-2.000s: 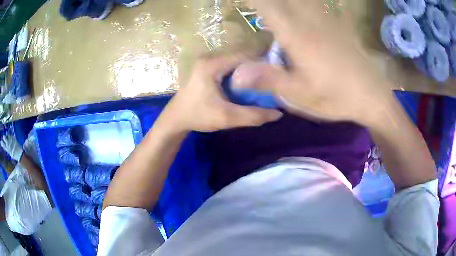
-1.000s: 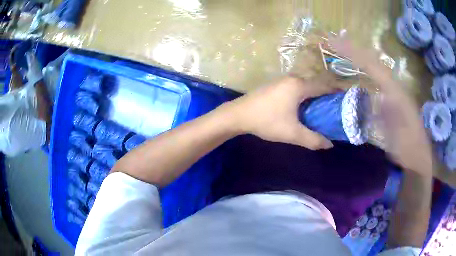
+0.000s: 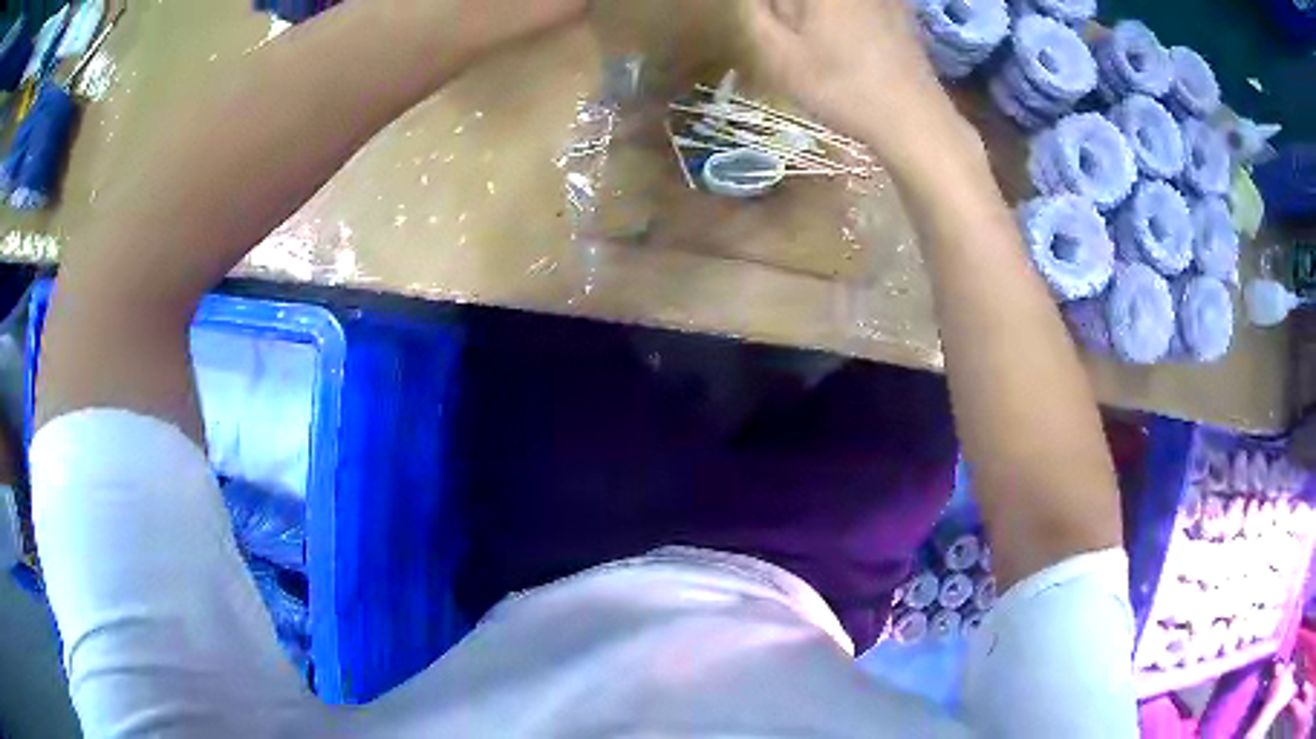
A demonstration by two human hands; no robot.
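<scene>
Both my arms reach to the top edge of the head view. My left hand is cut off by that edge; only the forearm and wrist show. My right hand (image 3: 830, 58) is partly in view at the top, its fingers cut off or blurred, so what it holds cannot be told. Below it on the film-covered table (image 3: 433, 217) lie several thin pale sticks (image 3: 787, 133) in a loose fan, beside a small round clear dish (image 3: 743, 172). Pale ruffled rings (image 3: 1068, 247) stand stacked at the right of the table. The blue tube held earlier is not visible.
A blue tote (image 3: 328, 505) with a pale sheet and blue tubes is at my left, partly behind my arm. Small white round parts (image 3: 945, 589) are low at my right, with more in a brightly lit tray (image 3: 1227, 578). A small white-capped bottle (image 3: 1270, 302) stands at the right edge.
Both hands have moved up and away to the top edge. The blue tube with the white frilly ring has left view. The view has turned right, showing more rings.
</scene>
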